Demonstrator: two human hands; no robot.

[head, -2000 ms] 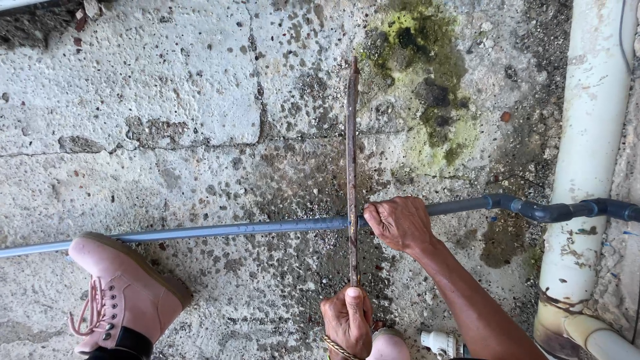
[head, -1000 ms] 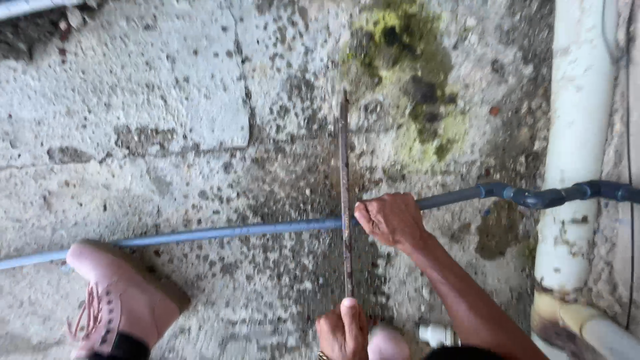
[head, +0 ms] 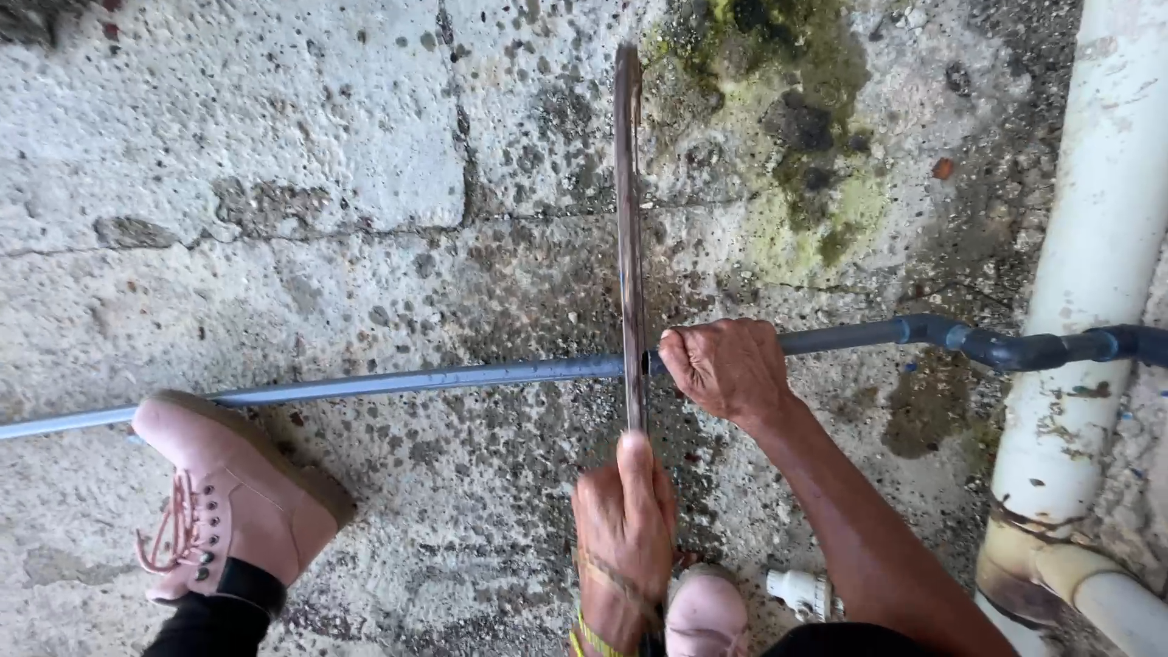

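My left hand (head: 620,529), with bracelets at the wrist, grips the near end of a long, narrow, worn brown tool (head: 630,201), perhaps a saw seen edge-on. Its thumb lies along the top. The tool crosses a blue-grey plastic pipe (head: 456,376) nearly at a right angle. Just right of this crossing, a dark gap shows in the pipe. My right hand (head: 725,370) is closed around the pipe right beside the gap, its thumb towards the tool. The tool's underside and any teeth are hidden.
A pink boot (head: 237,484) rests against the pipe at left; another boot (head: 707,611) shows below. Joined elbow fittings (head: 1013,349) carry the pipe across a thick white pipe (head: 1095,201). A white plastic fitting (head: 798,591) lies on the stained concrete floor (head: 365,301).
My left hand has moved forward with the tool, closer to the pipe. A dark gap now shows in the pipe beside the tool. My right hand has stayed on the pipe.
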